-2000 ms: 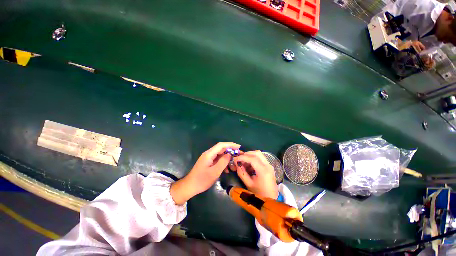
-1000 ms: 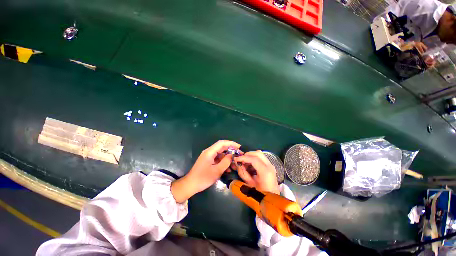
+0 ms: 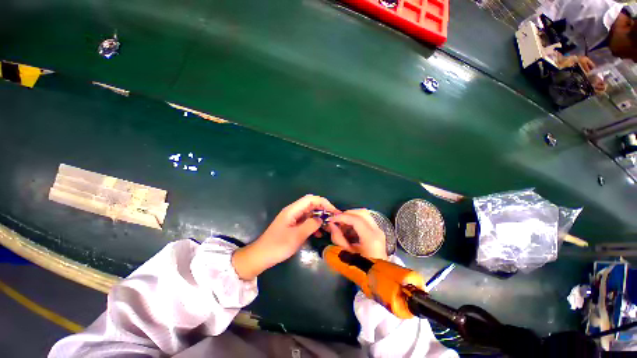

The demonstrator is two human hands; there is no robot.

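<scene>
A small round silvery assembly (image 3: 322, 216) is between the fingertips of both hands. My left hand (image 3: 283, 234) holds it from the left. My right hand (image 3: 362, 232) touches it from the right with its fingertips, and also has the orange electric screwdriver (image 3: 374, 278) against the palm. The screwdriver's front end points up and left, below the fingers; its tip is hidden or too small to tell. Two round screw dishes with grey speckled contents sit right of my right hand; the right dish (image 3: 420, 228) shows fully, the left dish (image 3: 383, 229) is partly covered by the hand.
Silvery units (image 3: 109, 47) lie spaced on the green belt (image 3: 279, 84). A red tray (image 3: 419, 19) is beyond. Right of the dishes is a clear plastic bag (image 3: 517, 231) over a dark box. A beige strip (image 3: 108, 196) and white bits (image 3: 185, 163) lie left. A person sits far right.
The units on the belt have shifted right. The screwdriver has tilted and moved slightly up and right in my right hand. Both hands stay together at the assembly.
</scene>
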